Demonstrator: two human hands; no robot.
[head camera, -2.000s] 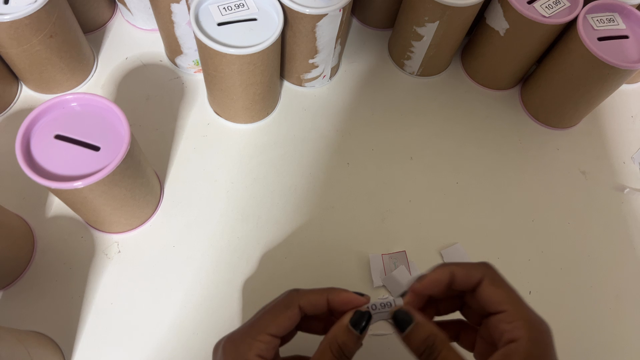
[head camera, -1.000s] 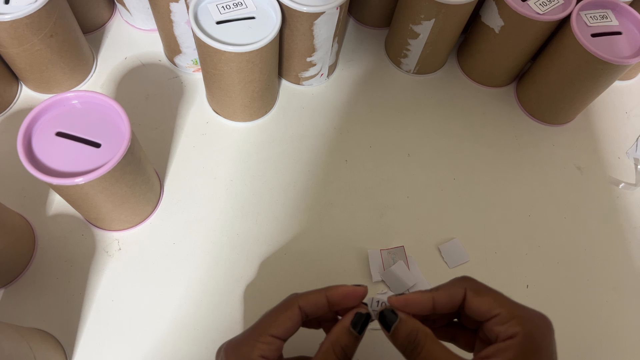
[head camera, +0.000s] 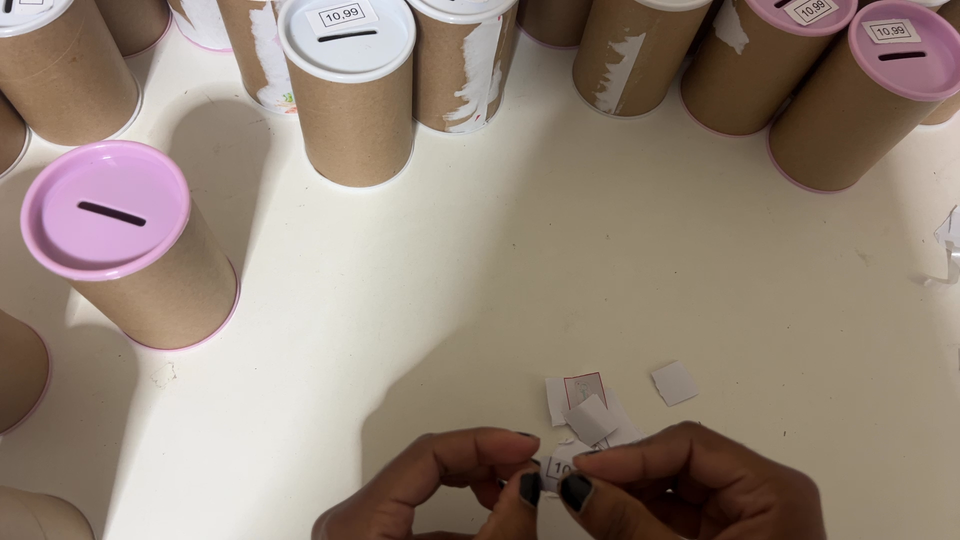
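Note:
Near the bottom edge, a small white printed price label (head camera: 556, 468) is pinched between both hands. My left hand (head camera: 450, 487) grips its left side with thumb and fingertips. Its right side is held by my right hand (head camera: 697, 484), whose thumb partly covers the print. Just beyond the fingers lie several small paper pieces (head camera: 592, 420), overlapping on the table, and a single white paper square (head camera: 676, 383) sits to their right. A cardboard tube bank with a pink slotted lid (head camera: 112, 251) stands upright at the left, with no label on its lid.
Across the back of the white table (head camera: 420, 277) stand several cardboard tube banks, among them a white-lidded one (head camera: 360, 127) and a pink-lidded one (head camera: 847, 127), both with price labels. Some tubes carry torn white paper. More tubes show at the left edge, and paper scraps (head camera: 951, 244) at the right.
The fingertips have come closer together over the label, and less of its print shows than two seconds ago. The tubes have not moved.

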